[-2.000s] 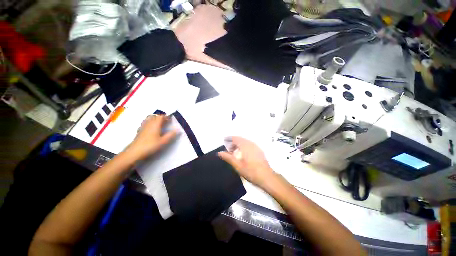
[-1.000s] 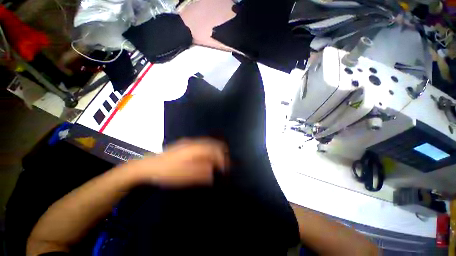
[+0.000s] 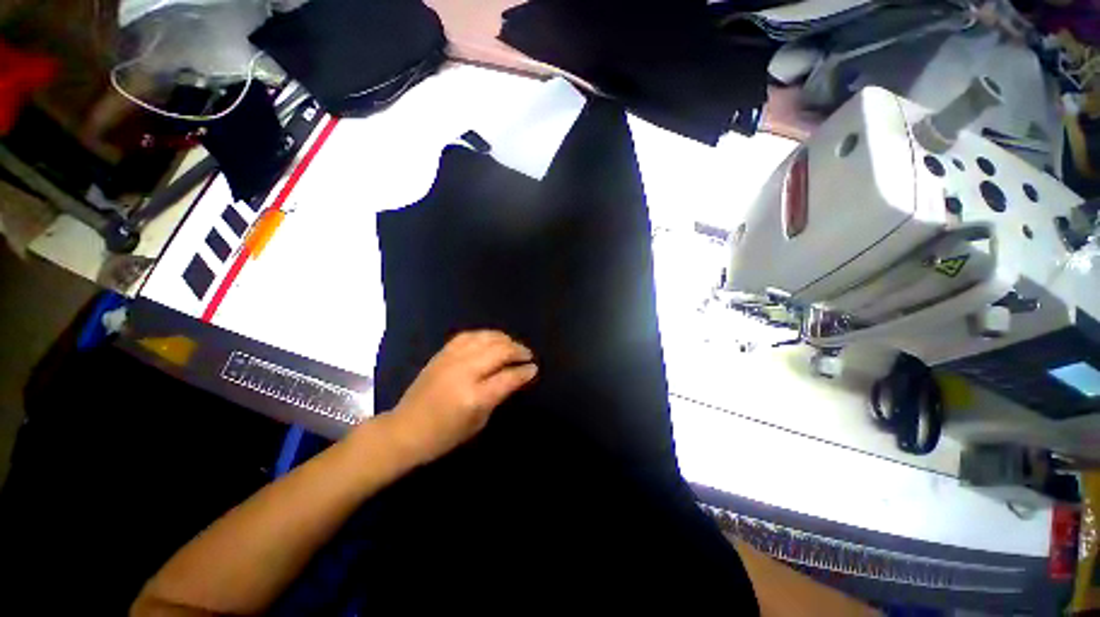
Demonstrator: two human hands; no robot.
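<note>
A large black garment panel [image 3: 531,253] lies over the white machine table and hangs over its front edge. Its upper end has curved notches, and a pale piece [image 3: 540,130] shows there. My left hand [image 3: 473,383] is on the middle of the panel, fingers bent and thumb near the fingertips; whether it pinches the fabric cannot be told. My right hand is hidden under or behind the panel; only the forearm shows at the lower right.
The white sewing machine head [image 3: 832,205] stands at the right, black-handled scissors [image 3: 907,404] below its arm. Black cut pieces [image 3: 356,54] and a clear plastic bag [image 3: 181,48] lie at the back. The table's dark front edge [image 3: 290,392] carries a printed ruler.
The pale-backed piece with the black strip is no longer seen as before; the large black panel now covers that place. My left hand moved onto the panel; my right hand went out of sight. The view shifted.
</note>
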